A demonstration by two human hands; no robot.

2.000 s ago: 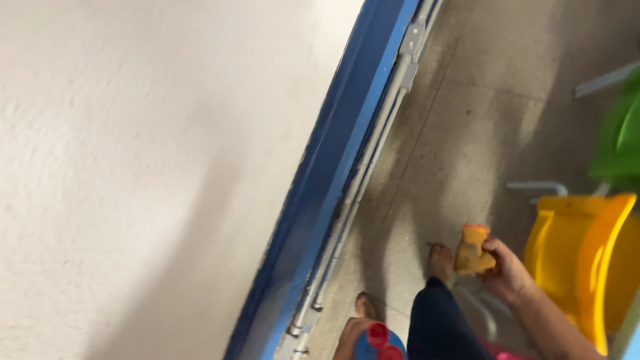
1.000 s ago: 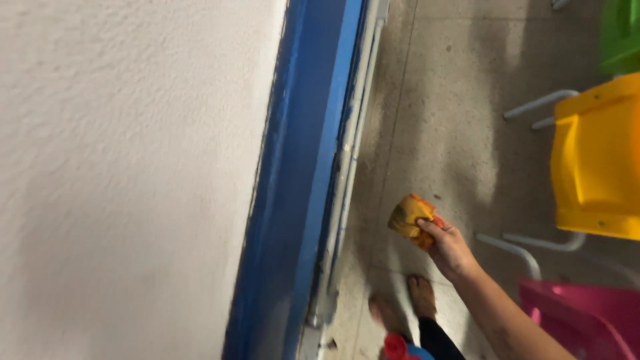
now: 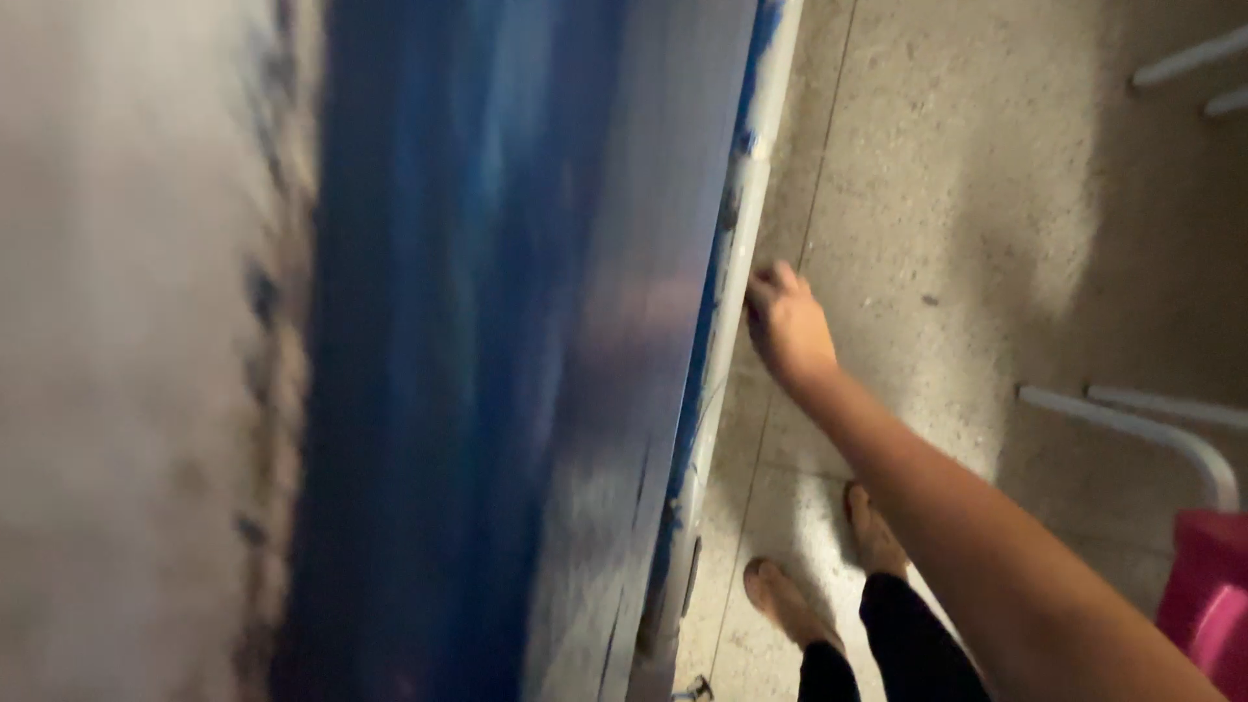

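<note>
My right hand point(image 3: 788, 317) reaches in from the lower right, its fingers curled at a pale metal rail point(image 3: 736, 263). The fingertips are partly hidden or blurred, and I cannot tell what is between them. The yellow-orange cloth or sponge of the earlier frames does not show. Beside the rail runs a broad, glossy blue painted band point(image 3: 448, 292) with a greyish strip along its right side, blurred by motion. My left hand is outside the view.
A rough whitish surface point(image 3: 127, 341) borders the blue band on the left. Two bare feet in dark trousers stand on the speckled floor point(image 3: 907, 244), near the rail. At right are bent metal chair legs point(image 3: 1150, 414) and a pink plastic chair point(image 3: 1214, 595).
My right hand, holding a yellow-orange cloth or sponge a second ago, has moved left to the rail. The view has shifted closer to the blue band. The red-capped blue object has left view.
</note>
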